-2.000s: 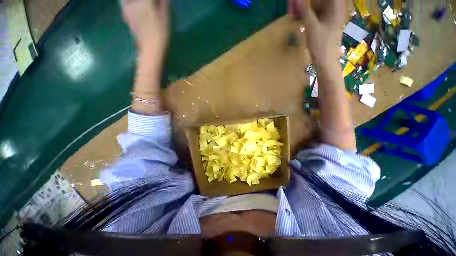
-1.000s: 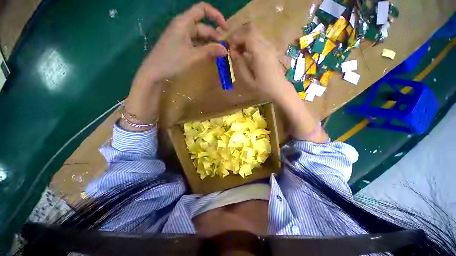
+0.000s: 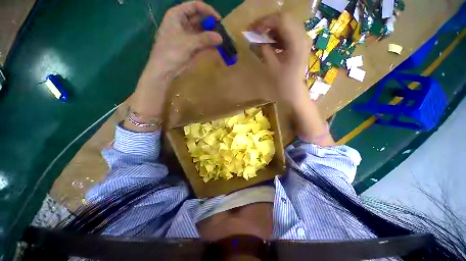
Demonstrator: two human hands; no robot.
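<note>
My left hand (image 3: 185, 38) holds a blue battery pack (image 3: 228, 54) between thumb and fingers, above the brown bench. The pack is tilted and shows a dark face. My right hand (image 3: 286, 46) is to the right of it, apart from the pack, and pinches a small flat white adhesive pad (image 3: 258, 37). The open cardboard box (image 3: 177, 146) sits against my body below both hands. It is filled with pale yellow paper squares (image 3: 232, 145).
A mixed pile of green, orange and white parts (image 3: 334, 38) lies at upper right. Another blue pack (image 3: 56, 87) lies on the green surface (image 3: 97, 30) at left. A yellow paper square (image 3: 395, 48) is near the bench edge. A blue stool (image 3: 424, 102) stands at right.
My hands came together at the blue pack, then moved apart. The white pad now shows in my right hand. A blue pack has appeared on the green surface at left.
</note>
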